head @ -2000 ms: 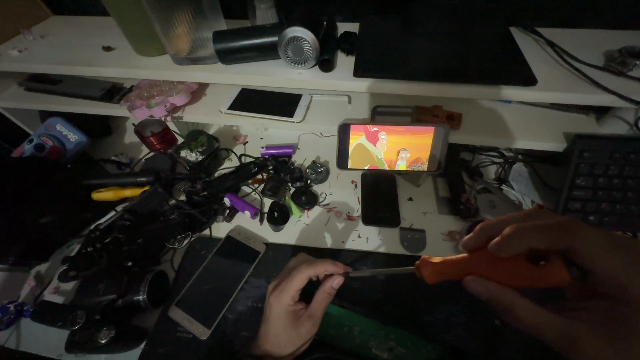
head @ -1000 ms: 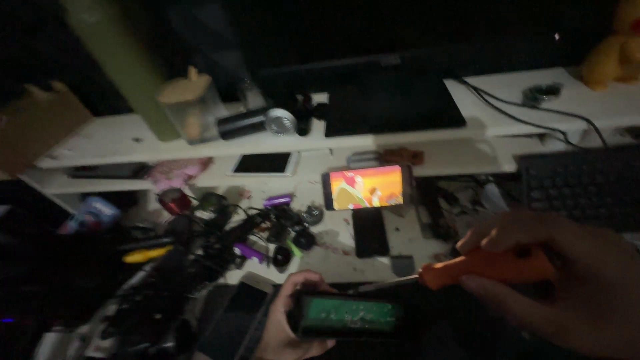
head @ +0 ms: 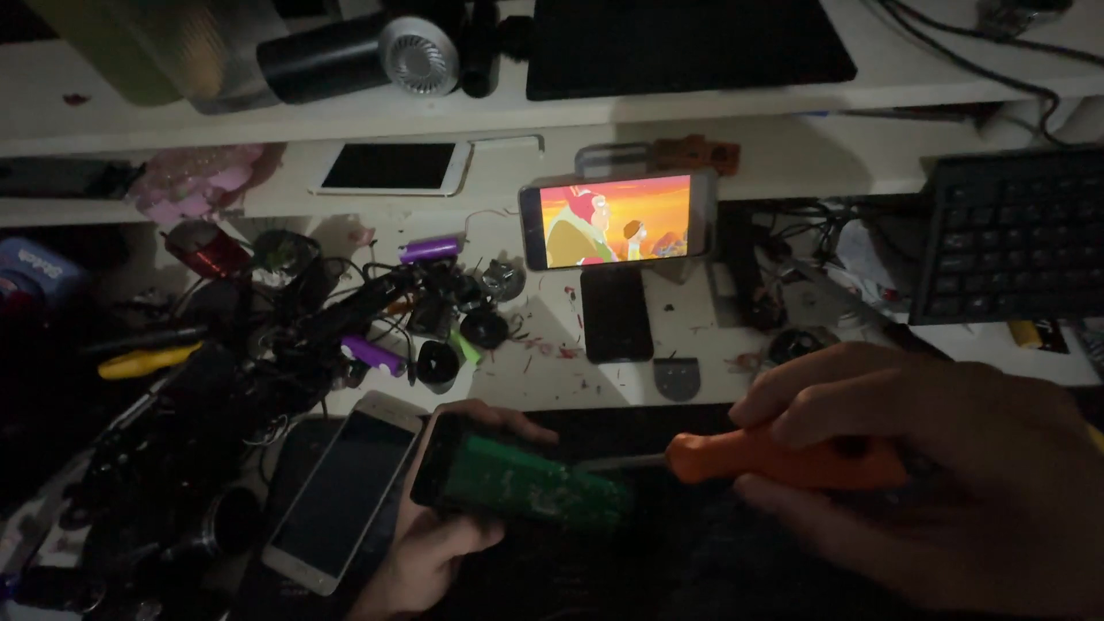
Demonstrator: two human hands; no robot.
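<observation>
My left hand [head: 440, 535] holds a dark-framed device with a green circuit board [head: 539, 487] by its left end, the green face turned up. My right hand [head: 914, 466] grips the orange handle of a screwdriver [head: 776, 457]. Its metal shaft points left, and the tip is at the upper right edge of the board; whether it touches cannot be told. A white-framed smartphone [head: 345, 492] lies left of my left hand. Beyond the hands, a small black phone [head: 617, 315] lies below a propped smartphone [head: 617, 220] that shows a cartoon.
Tangled cables and parts [head: 285, 345] crowd the left, with purple cylindrical cells [head: 373, 355] and a yellow-handled tool [head: 151, 360]. A black keyboard [head: 1018, 233] stands at the right. Another white phone [head: 392, 168] lies at the back. The shelf [head: 569, 116] above holds a black flat panel [head: 690, 43].
The green board, low and mostly dark two seconds ago, is now raised and tilted into view in my left hand. The screwdriver stays in my right hand. The view dipped up and back.
</observation>
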